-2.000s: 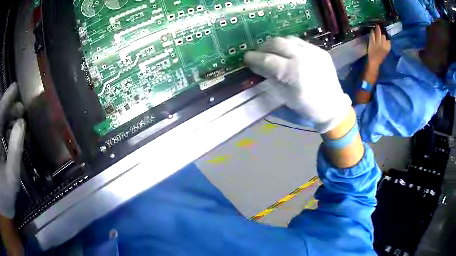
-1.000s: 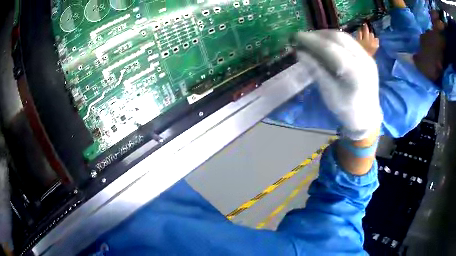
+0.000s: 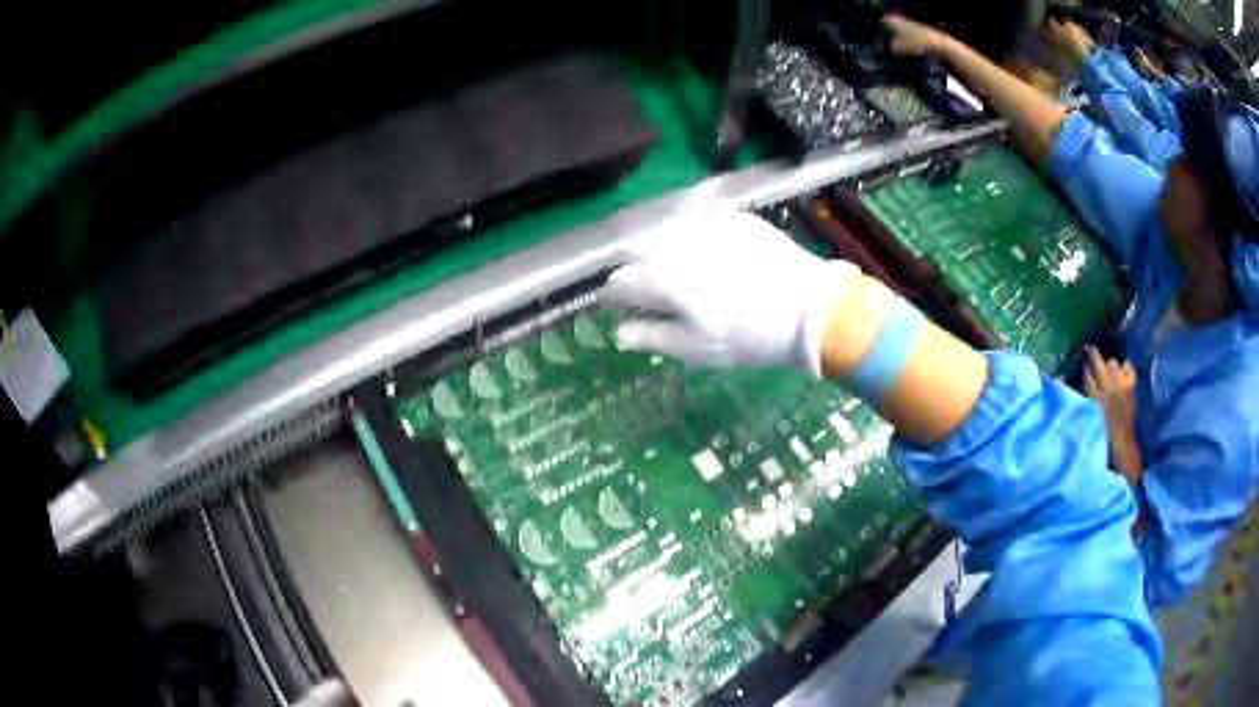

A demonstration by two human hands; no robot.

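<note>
A large green circuit board [image 3: 649,483] lies in a black carrier frame [image 3: 476,566] with a red-brown bar at its left end. Pale half-round marks show on the board. My right hand [image 3: 725,283], in a white glove with a blue wrist strap, is over the board's far edge near the far rail. Its fingers point left and are apart, and nothing shows in them. Whether the fingertips touch the board or frame is unclear. A small pale blurred patch at the bottom edge may be part of my left glove; too little shows to tell.
The far silver rail [image 3: 511,287] runs behind the board. Dark foam [image 3: 373,207] lies on a green shelf beyond it. A second green board [image 3: 987,249] is at the right, beside a person in a blue smock [image 3: 1201,401]. Bins of small parts [image 3: 815,97] stand at the back.
The view has shifted to show the board's far side and the shelf. My right hand has moved from the near rail to the far edge, with its fingers now apart.
</note>
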